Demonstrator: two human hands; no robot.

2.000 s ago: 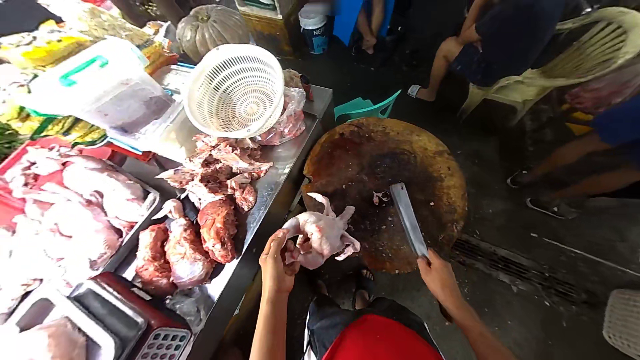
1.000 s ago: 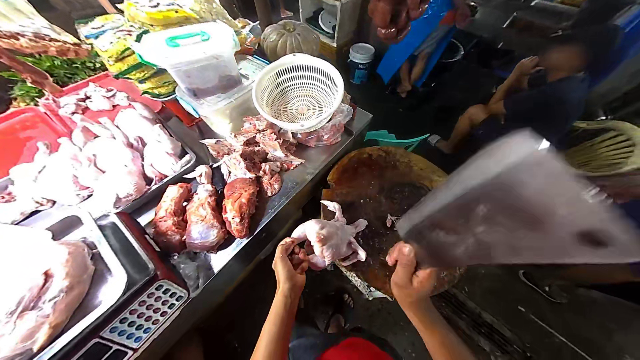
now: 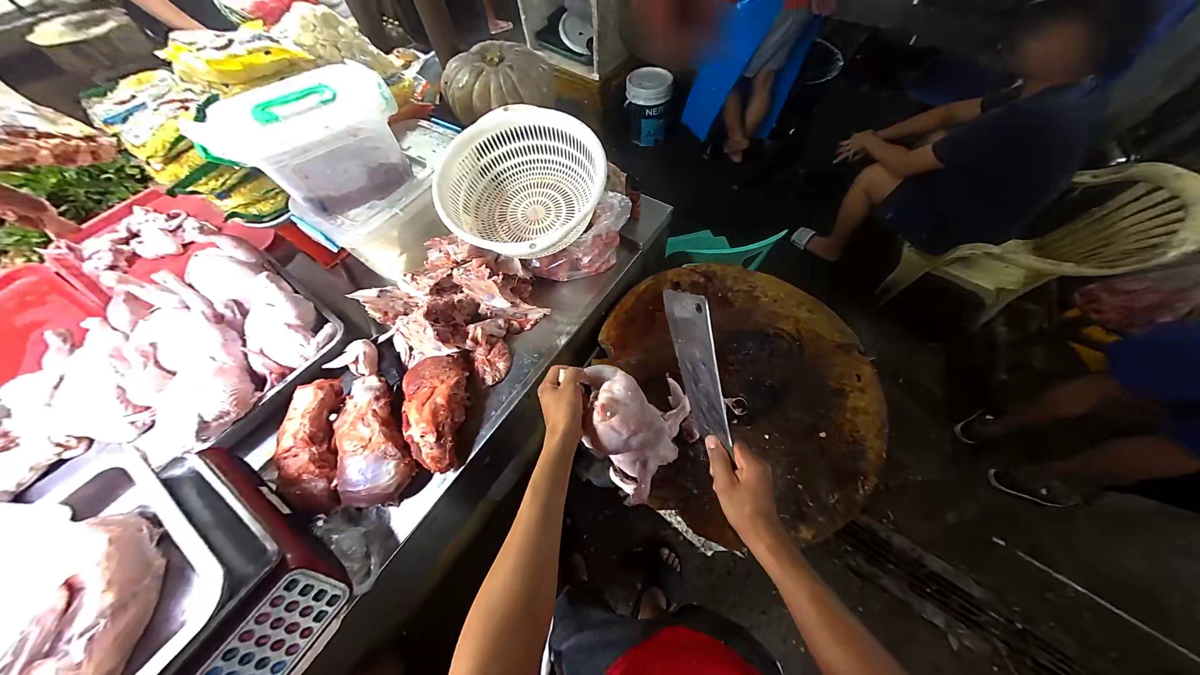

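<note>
My left hand [image 3: 564, 405] grips a plucked whole chicken [image 3: 630, 422] by its left side, at the left edge of a round wooden chopping block [image 3: 806, 403]. My right hand [image 3: 741, 483] is closed round the handle of a cleaver [image 3: 696, 356], whose blade points away from me over the block, just right of the chicken. The handle is hidden in my fist. A small scrap of meat [image 3: 736, 405] lies beside the blade. Whether the blade touches the bird or the wood, I cannot tell.
Left of the block, a steel counter [image 3: 562, 323] bears raw meat pieces [image 3: 438, 412], a white plastic colander [image 3: 520, 178], a scale [image 3: 281, 623] and trays of chickens [image 3: 178, 347]. A seated person [image 3: 1003, 159] and a plastic chair [image 3: 1059, 248] are at the right, a paint bucket [image 3: 649, 105] beyond.
The cleaver, raised close to the camera a second ago, is now down over the block beside the chicken. My left hand has kept its hold on the bird.
</note>
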